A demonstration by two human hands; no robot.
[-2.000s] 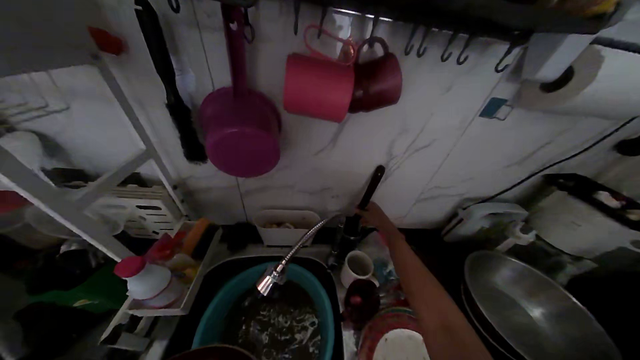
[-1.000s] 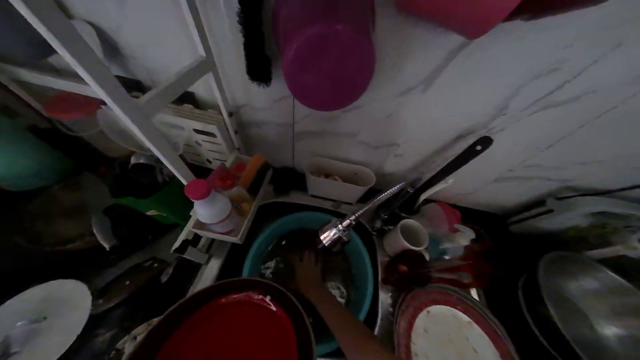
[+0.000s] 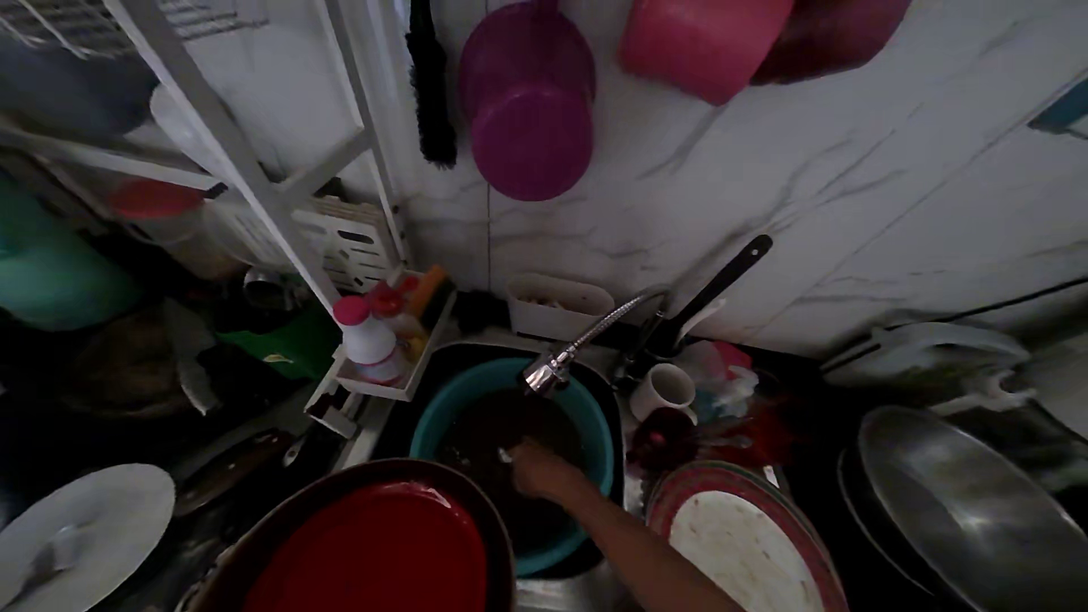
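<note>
My right hand [image 3: 537,469] reaches from the lower right into a teal plastic basin [image 3: 427,416] in the sink; the basin holds dark water. At its fingertips is a small pale, shiny bit, too unclear to name; whether the fingers grip it cannot be told. Above the basin hangs a chrome faucet head [image 3: 548,371] on a flexible neck. A large round pan or tray with a red inside [image 3: 382,552] covers the basin's lower left in the view. A small blurred patch at the bottom edge near that pan may be part of my left hand, but this is not clear.
A plate with a red rim [image 3: 744,544] and a white mug [image 3: 663,389] stand right of the basin, metal pans [image 3: 969,510] farther right. A white caddy [image 3: 387,389] holds a bottle [image 3: 367,340] at left. A purple dipper [image 3: 531,110] hangs on the wall above.
Two seconds ago my right hand was beside the faucet; it has moved down into the basin. The red-bottomed pan has come into view. The view has tilted down.
</note>
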